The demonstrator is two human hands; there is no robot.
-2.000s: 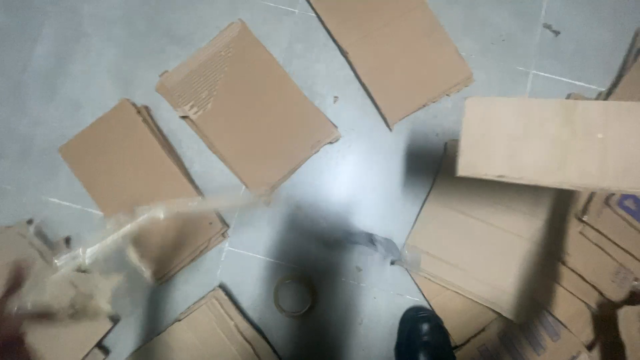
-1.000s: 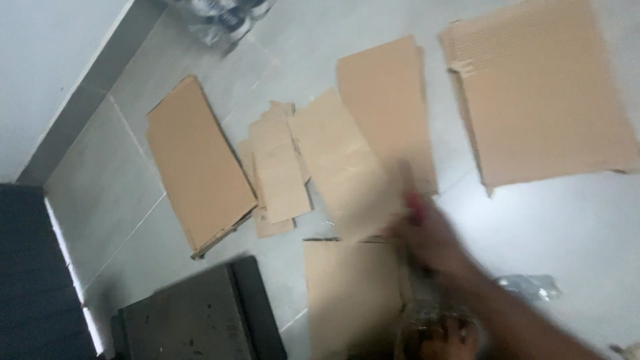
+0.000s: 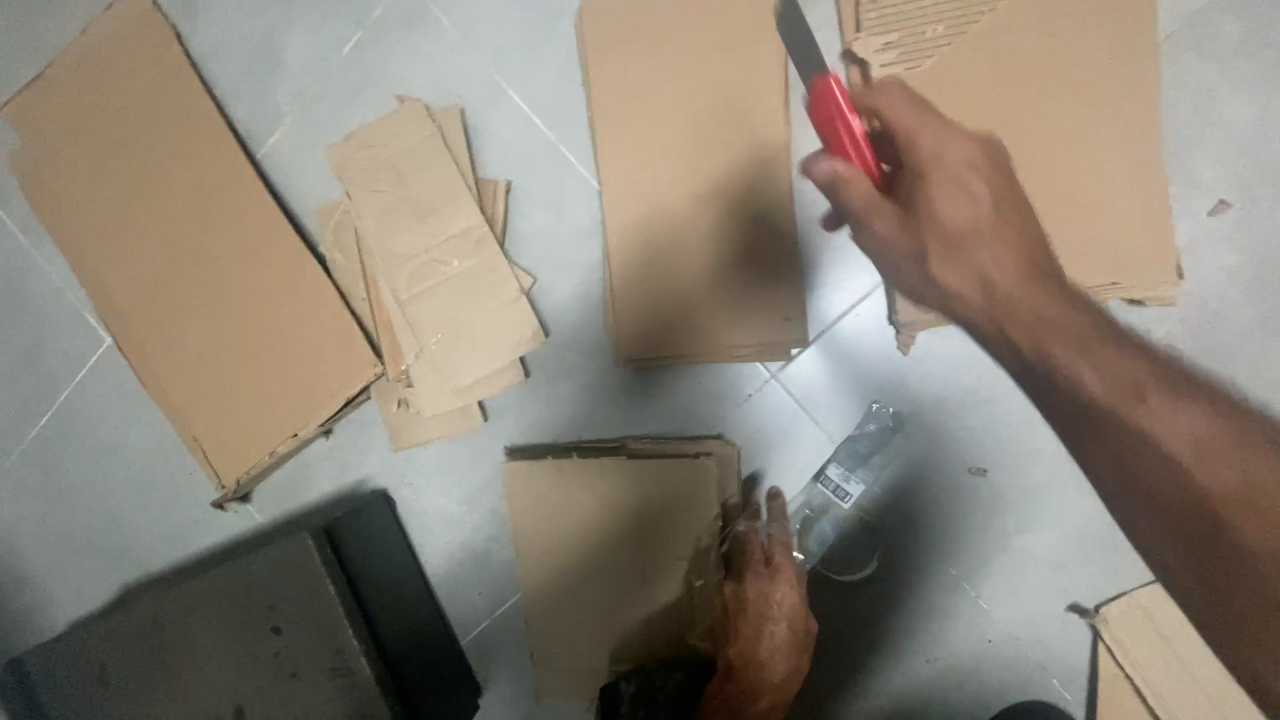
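In my right hand (image 3: 930,190) is a red utility knife (image 3: 843,125), its blade out and pointing up, above the floor between two cardboard stacks. My left hand (image 3: 765,600) lies low in the view with fingers spread, at the right edge of a small stack of cardboard pieces (image 3: 610,560). Beside its fingertips is a crumpled strip of clear plastic (image 3: 845,490) bearing a printed label. A roll of tape (image 3: 850,560) lies partly under that plastic. Whether the left fingers grip any of the plastic is hard to tell.
Flat cardboard stacks lie at the left (image 3: 190,240), top centre (image 3: 695,180) and top right (image 3: 1080,150). Narrow cardboard strips (image 3: 440,270) overlap between the left and centre stacks. A black box-like object (image 3: 220,640) stands lower left. More cardboard (image 3: 1180,650) is at the lower right.
The knife hand has moved away from the narrow cardboard strips and is now to their right. The loose piece near that hand one second ago now lies on the strips. The view has shifted greatly.
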